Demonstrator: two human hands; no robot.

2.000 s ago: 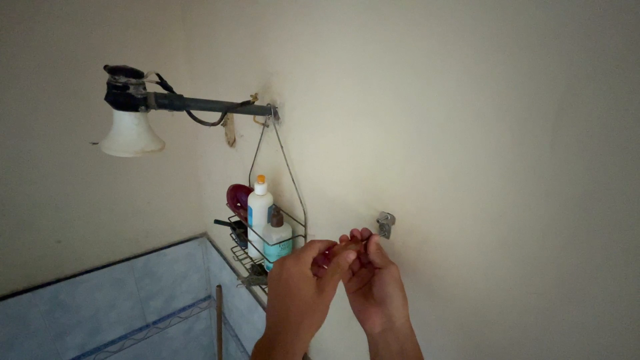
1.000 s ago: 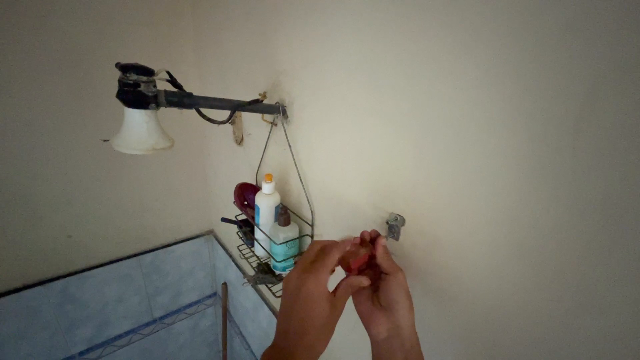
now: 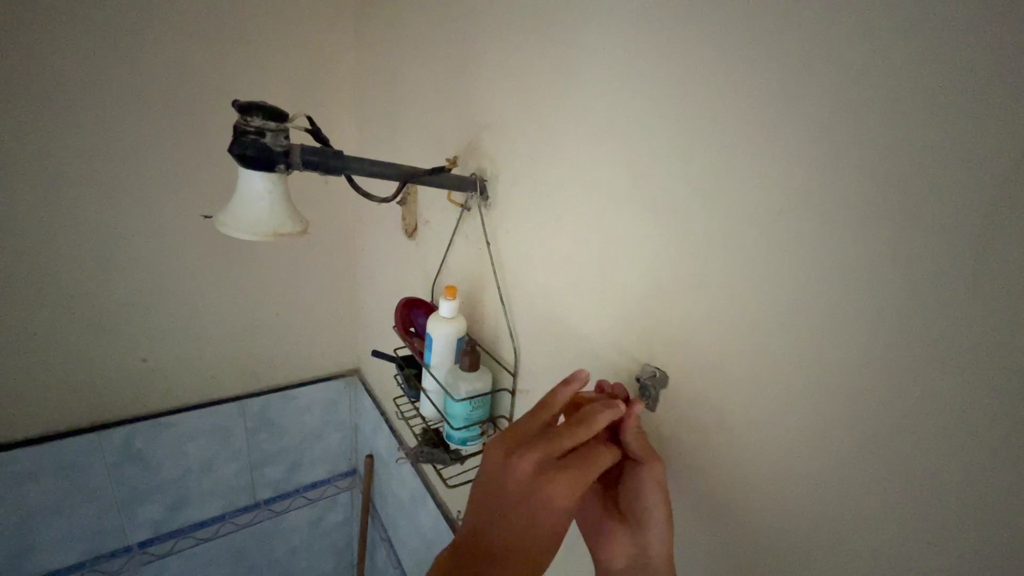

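Observation:
My left hand (image 3: 536,480) and my right hand (image 3: 628,480) meet at the fingertips, low and right of centre. The left fingers lie over the right ones and hide what is between them; whether either hand holds something cannot be told. Just right of the fingertips, a small grey metal fitting (image 3: 651,387) sticks out of the wall. Left of my hands hangs a wire shower caddy (image 3: 514,376). It carries a white bottle with an orange cap (image 3: 445,332), a pump bottle with teal liquid (image 3: 468,408) and a dark red round item (image 3: 410,316).
An electric shower head (image 3: 262,204) with a white bell hangs from a dark pipe arm (image 3: 384,170), wires running along it. The caddy's wire loop hangs from this arm at the wall. Blue tiles (image 3: 176,472) cover the lower left wall, with a wooden stick (image 3: 365,512) upright in the corner.
Something reddish showed between my fingers one second ago and is now hidden. The fingers of my left hand have spread and lifted over the right ones.

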